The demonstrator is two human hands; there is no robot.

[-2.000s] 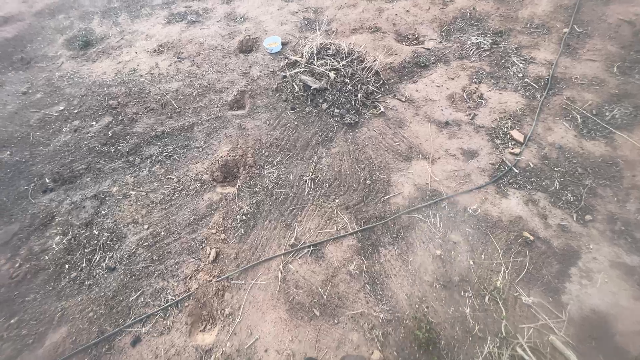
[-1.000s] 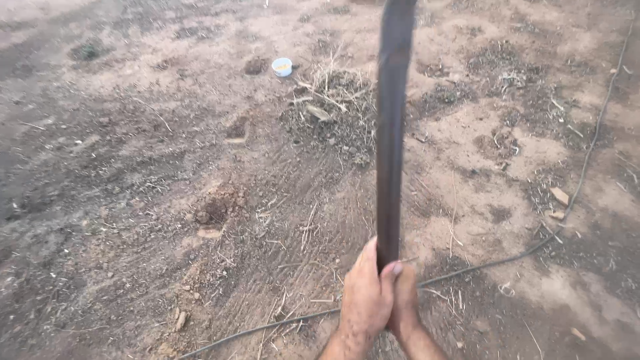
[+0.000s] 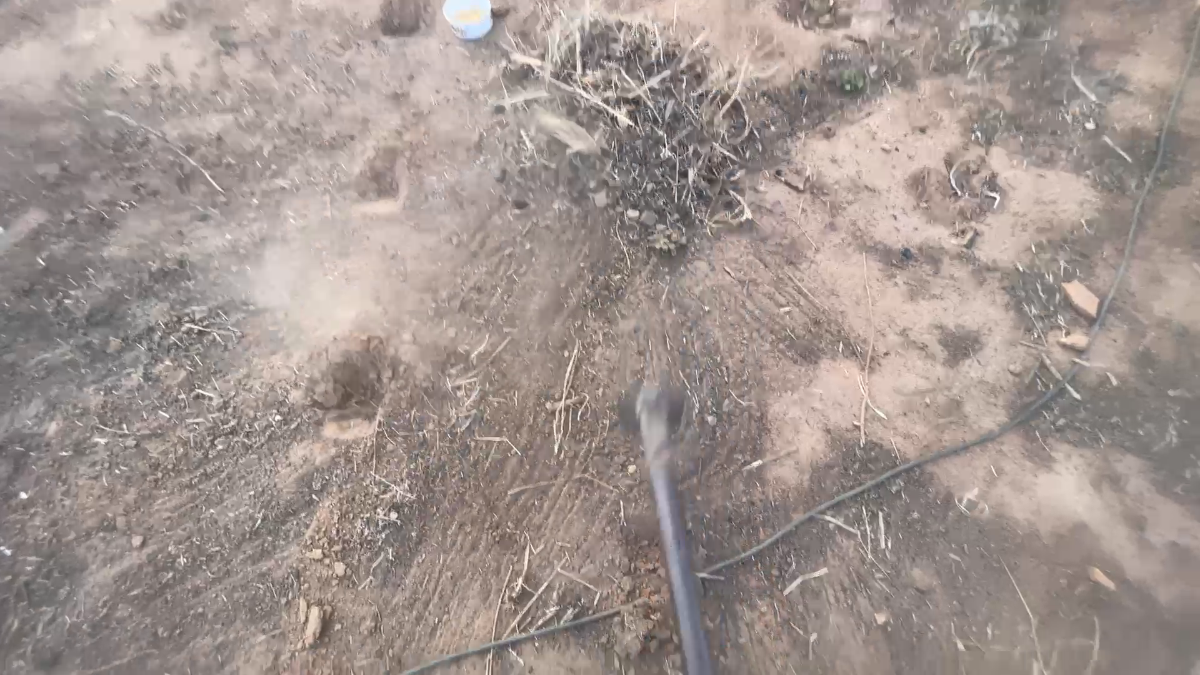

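A long-handled tool [image 3: 673, 525] reaches up from the bottom edge, right of the middle, over the bare soil. Its head, near the centre, is blurred; I cannot tell whether it is a hoe. Neither my left hand nor my right hand is in view; the near end of the handle lies outside the picture. Beyond the tool's head sits a heap of dry stalks and roots [image 3: 647, 122]. Part of a thin dark hose or cable [image 3: 900, 469] passes beneath the handle.
A small white tub [image 3: 468, 17] stands at the top, left of the heap. Small holes are dug in the soil, one [image 3: 352, 375] left of the tool's head. Broken brick-like pieces [image 3: 1081, 298] lie beside the hose at the right. Loose stalks and clods are scattered about.
One second ago both hands held the handle upright in view; now the hands are out of view and the tool is lowered toward the soil. Two seconds ago neither hands nor tool showed.
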